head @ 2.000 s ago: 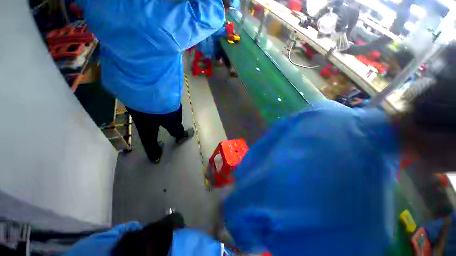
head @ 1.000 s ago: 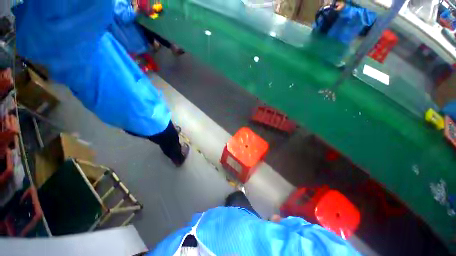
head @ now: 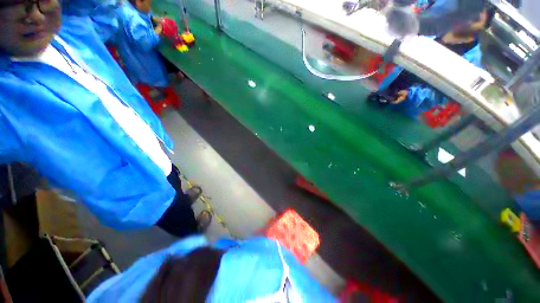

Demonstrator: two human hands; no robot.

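Note:
Neither of my hands shows in the head view. My blue smock [head: 248,266] fills the bottom edge, with a dark shape over it. In front of me lies the long green bench [head: 355,183], running from upper left to lower right. Small pale pieces [head: 312,128] and a cluster of tiny shiny parts [head: 399,188] lie on its surface. A red stool [head: 293,235] stands beside the bench, just beyond my smock.
A person in a blue smock [head: 89,136] stands close at the left. Others sit along both bench sides. A metal-framed cart [head: 83,260] is lower left. A raised white shelf [head: 379,44] and a slanted metal post [head: 473,151] are at the right. A yellow bin [head: 510,220] lies far right.
The view has swung. The standing person now faces me and appears nearer. The red stool appears lower in view, and more of the bench and shelf shows. The person leaning close at the right earlier is gone.

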